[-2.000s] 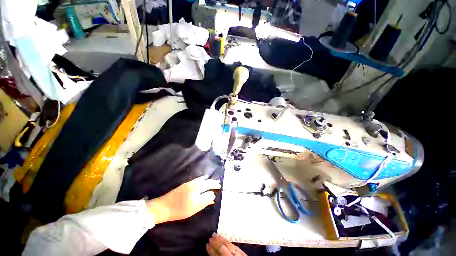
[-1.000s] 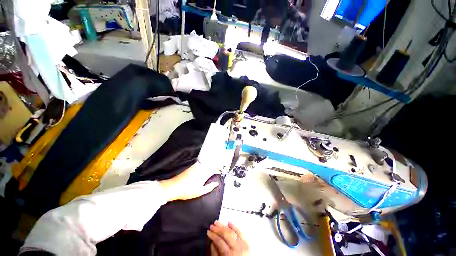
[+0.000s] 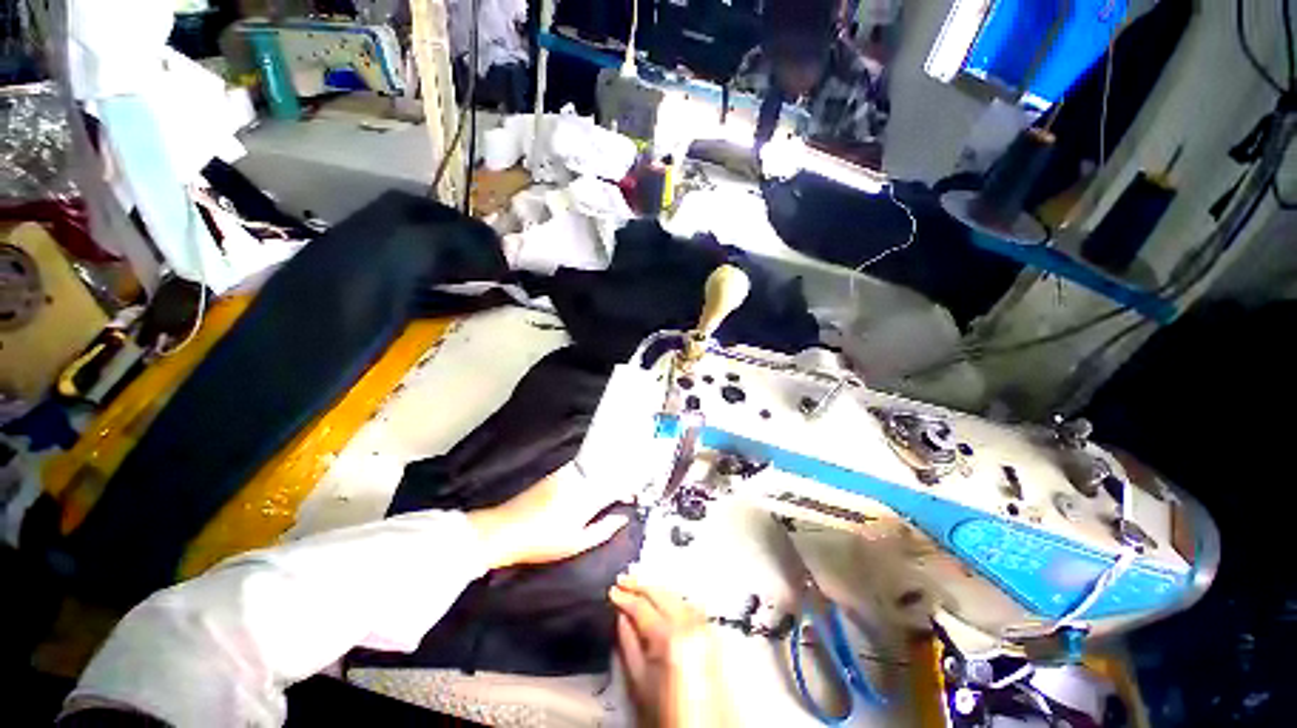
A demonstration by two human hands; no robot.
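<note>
Dark cloth (image 3: 548, 612) lies left of the needle of the white sewing machine (image 3: 910, 469) and reaches up behind its head. My left hand (image 3: 562, 519) lies flat on the cloth beside the needle end, its fingertips partly hidden by the machine head. My right hand (image 3: 662, 640) is at the cloth's right edge, just in front of the presser foot area, with its fingers on the edge. Whether the fingers pinch the cloth is hard to tell. The needle tip is not clearly visible.
Blue-handled scissors (image 3: 832, 661) lie on the bed right of my right hand. A parts tray (image 3: 932, 683) is at the right front. A long dark strip (image 3: 285, 370) drapes over a yellow surface (image 3: 306, 455) at left. Thread cones (image 3: 1013, 178) stand upper right. White scraps (image 3: 569, 150) lie behind.
My left hand has moved forward to the needle end. My right hand has come up from the table's front edge toward the needle. The cloth's near edge now shows higher up. The view has shifted.
</note>
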